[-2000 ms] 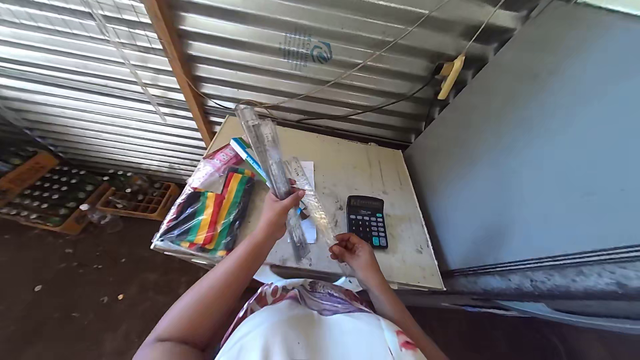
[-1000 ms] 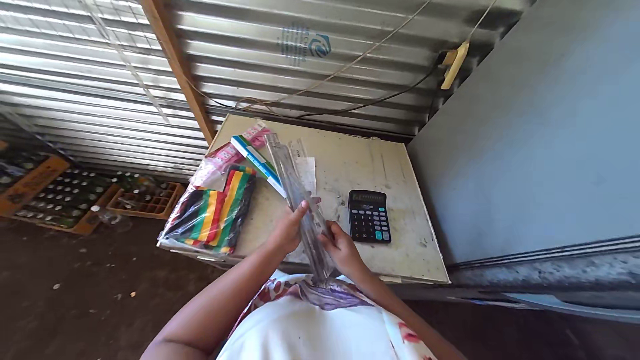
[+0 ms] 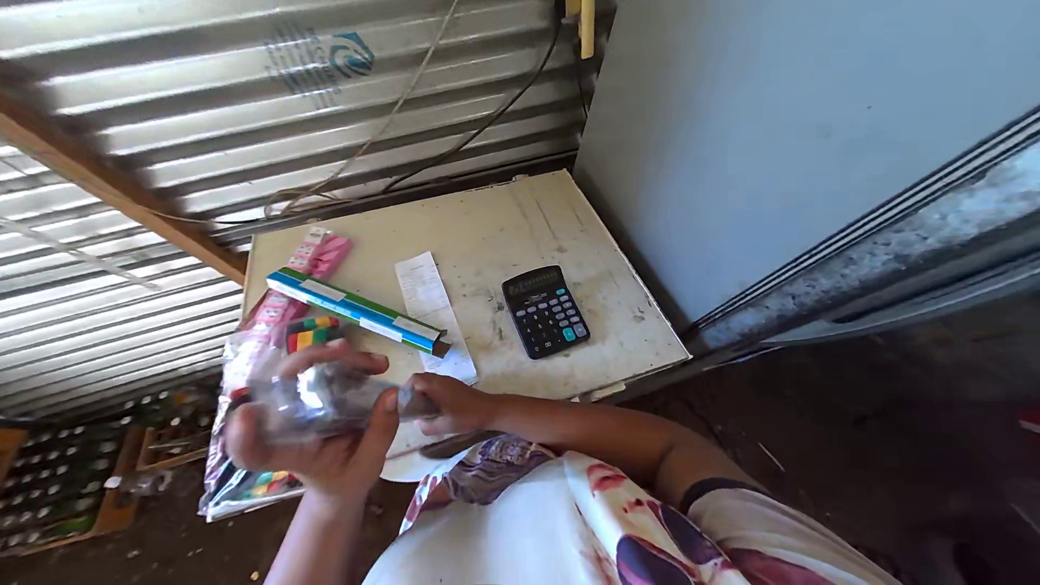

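Observation:
My left hand (image 3: 325, 431) holds a clear plastic packet (image 3: 325, 398), blurred by motion, with the thumb across it. At the packet's right end, my right hand (image 3: 455, 404) grips it in closed fingers. Behind my left hand lies a plastic-wrapped cloth with black, red, yellow and green stripes (image 3: 313, 333), partly hidden. A long blue and green box (image 3: 357, 313) rests just beyond the hands, over a paper slip (image 3: 426, 292) and a pink packet (image 3: 325, 256). What is inside the clear packet cannot be made out.
A black calculator (image 3: 546, 312) lies on the worn cream tabletop (image 3: 487, 219). Corrugated metal wall (image 3: 455, 106) with cables stands behind, and a large grey panel (image 3: 772, 122) at the right. Crates of bottles (image 3: 73, 471) sit on the floor at the left.
The clear packet, upright between my hands before, now lies sideways, with my left hand at its left part and my right hand at its right end. The view has shifted.

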